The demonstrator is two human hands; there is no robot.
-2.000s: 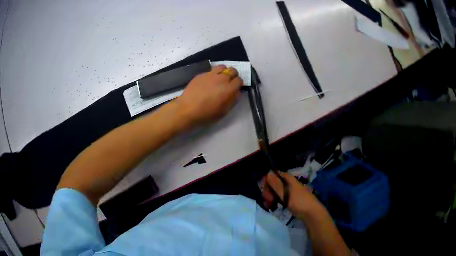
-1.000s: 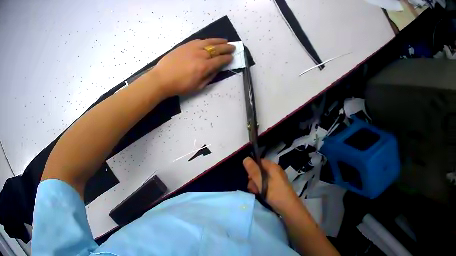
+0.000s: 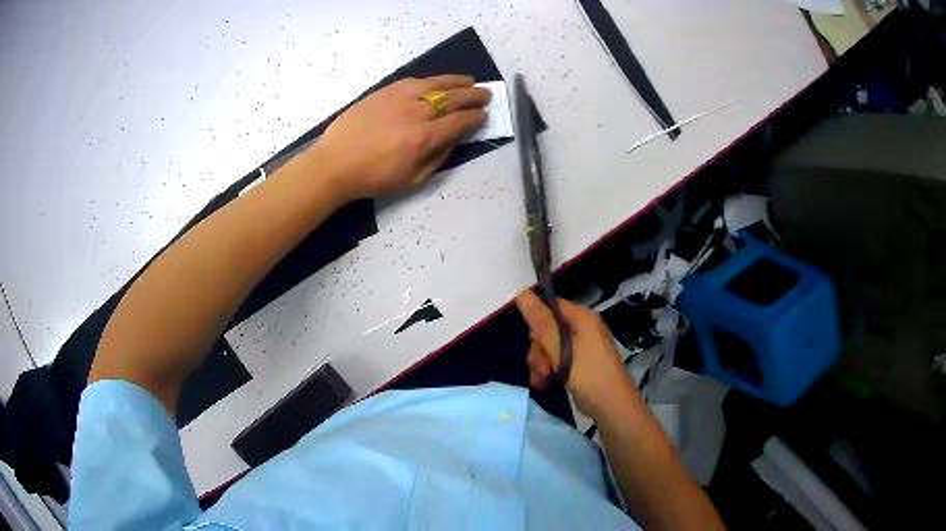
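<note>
My left hand (image 3: pixel 399 135), with a gold ring, lies flat on a white paper pattern (image 3: pixel 496 110) on the black cloth (image 3: pixel 301 259). It presses down and grips nothing. My right hand (image 3: pixel 568 347) holds the handles of the long tailor's shears (image 3: pixel 533 197) at the table's front edge. The blades point away from me along the right end of the pattern and look nearly closed. A dark strip of cloth (image 3: pixel 535 114) lies just right of the blades. My left forearm hides part of the cloth and the pattern.
A dark weight (image 3: pixel 293 415) lies at the table's red front edge (image 3: pixel 441 347). A dark offcut (image 3: pixel 420 316) lies behind it. A narrow dark strip (image 3: pixel 633 67) lies at the back right. A blue plastic container (image 3: pixel 762 316) and scraps are below the table on the right.
My left hand has moved from the pattern's near edge to lie flat across it, hiding the weight there. The shears have moved slightly right, and a sliver of cloth shows separated beside the blades.
</note>
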